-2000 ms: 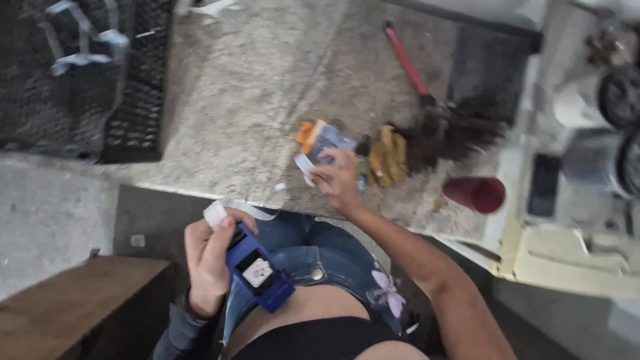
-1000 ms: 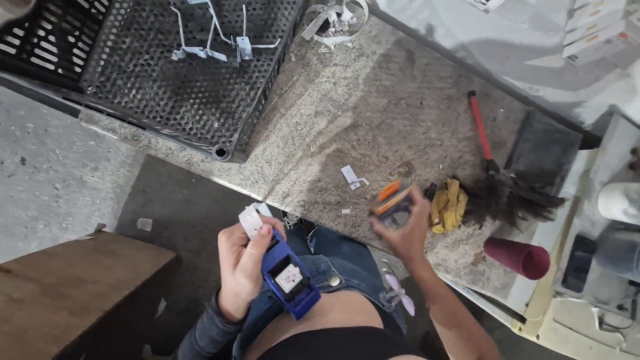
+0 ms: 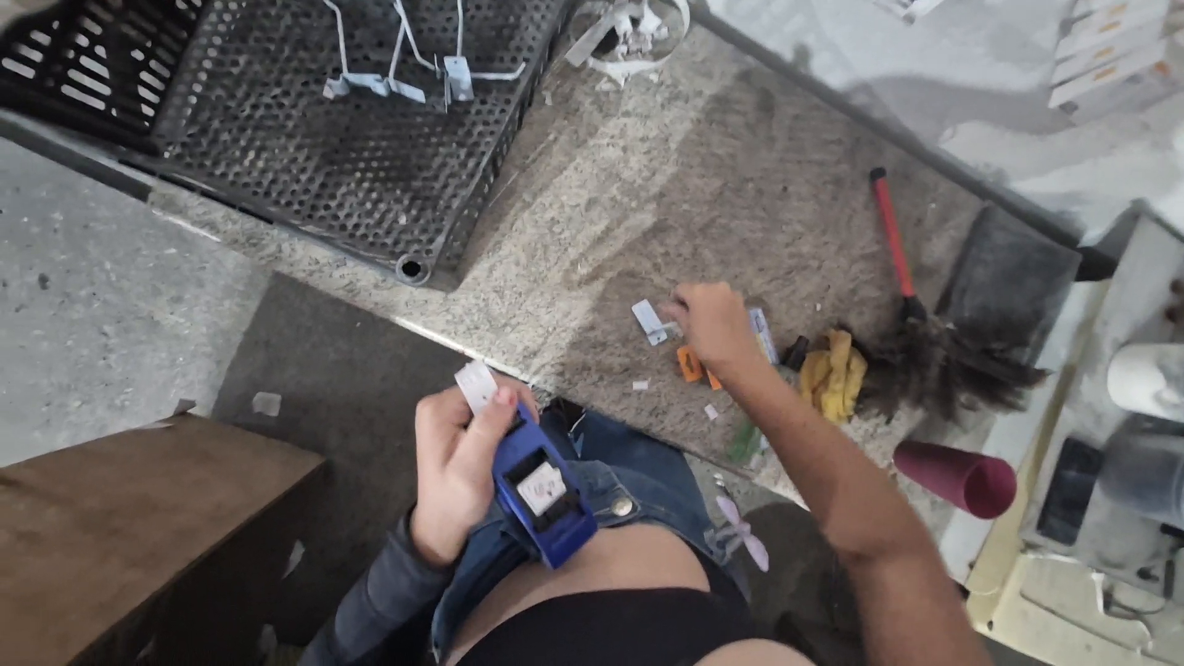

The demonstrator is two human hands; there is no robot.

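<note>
My left hand [image 3: 462,453] grips a blue plastic dispenser [image 3: 546,490], with a white paper strip [image 3: 477,387] under the thumb at its upper end. My right hand [image 3: 712,324] is over the granite-like worktop, its fingers at the edge of a small white metal hook plate [image 3: 649,322]; whether they hold it is unclear. Below that hand lies an orange object [image 3: 689,363], partly covered. A blue-and-white packet [image 3: 763,335] shows beside the wrist. Yellow cloth or gloves [image 3: 832,375] lie to the right of it.
A black perforated crate [image 3: 370,176] with bent metal hooks [image 3: 398,88] stands at upper left. A feather duster [image 3: 943,356] with a red handle and a maroon cup [image 3: 962,476] lie at right. A clear plastic ring [image 3: 638,65] is by the crate. A cardboard box [image 3: 139,518] stands lower left.
My right hand has moved left to the white hook plate, from where it held the orange and blue item. That item is now on the worktop. My left hand keeps the blue dispenser.
</note>
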